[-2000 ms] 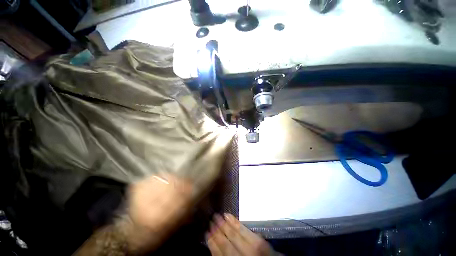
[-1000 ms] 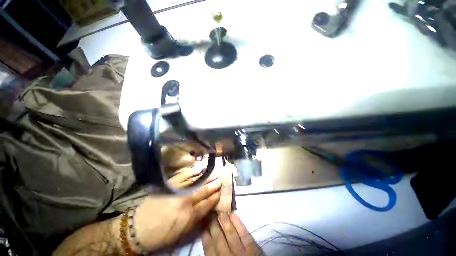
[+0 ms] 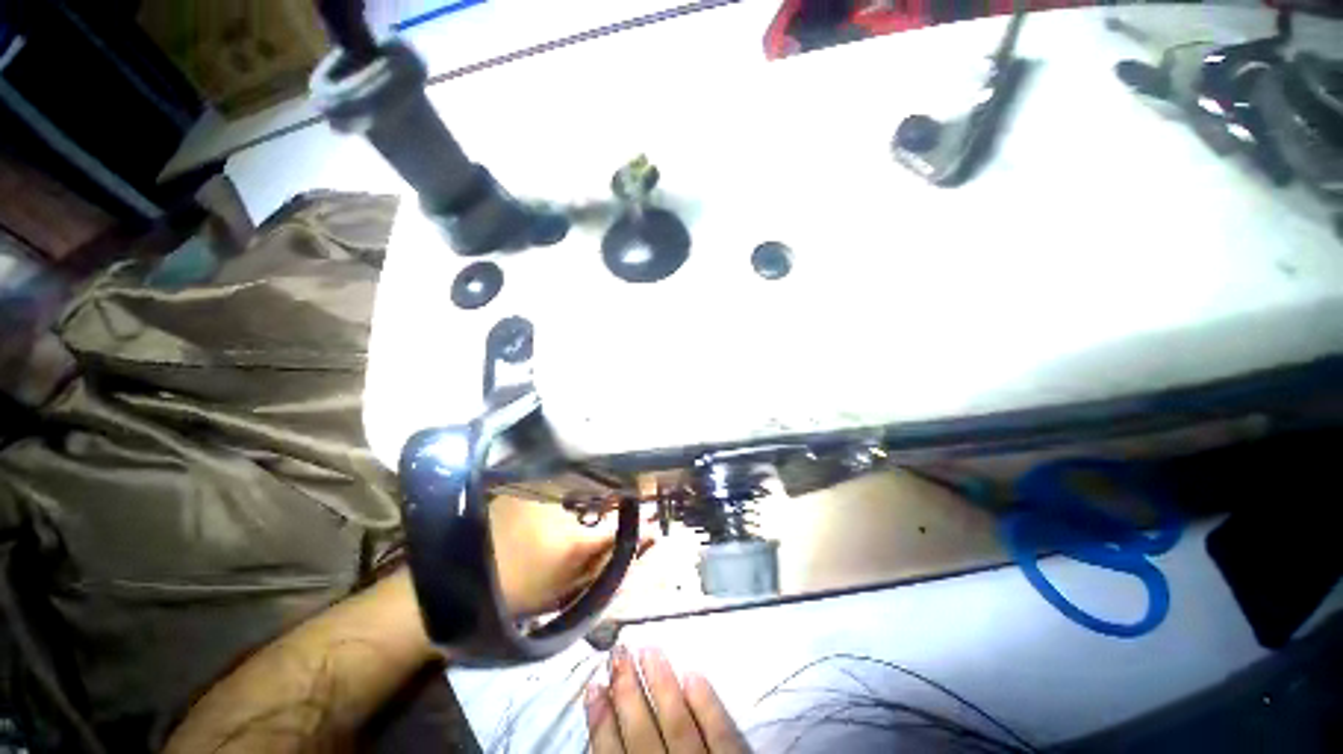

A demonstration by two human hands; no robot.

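The white sewing machine head [image 3: 884, 339] spans the frame. My left hand [image 3: 548, 552] is partly behind the black-silver curved guard [image 3: 442, 538], close to the needle area; its fingertips are largely hidden, so its grip is unclear. My right hand [image 3: 658, 710] is cut off by the bottom edge, fingers extended on the white table, with nothing seen in it. A small dark bit lies by its fingertips. The shiny olive-brown lining [image 3: 221, 501] lies crumpled left of the head. The round tension knob [image 3: 739, 567] hangs at the head's front.
Blue-handled scissors [image 3: 1097, 545] lie on the tan bed [image 3: 854, 538] at right. A black flat object [image 3: 1274, 575] is beside them. A dark post [image 3: 427, 148] and black thread guide [image 3: 645, 245] stand on the head. Red material [image 3: 869, 22] is behind. Dark thread-like strands cross the front right.
My left hand has moved forward toward the needle, farther under the guard. The pale strip between my hands is no longer visible. The machine head sits lower in view, showing more of its top.
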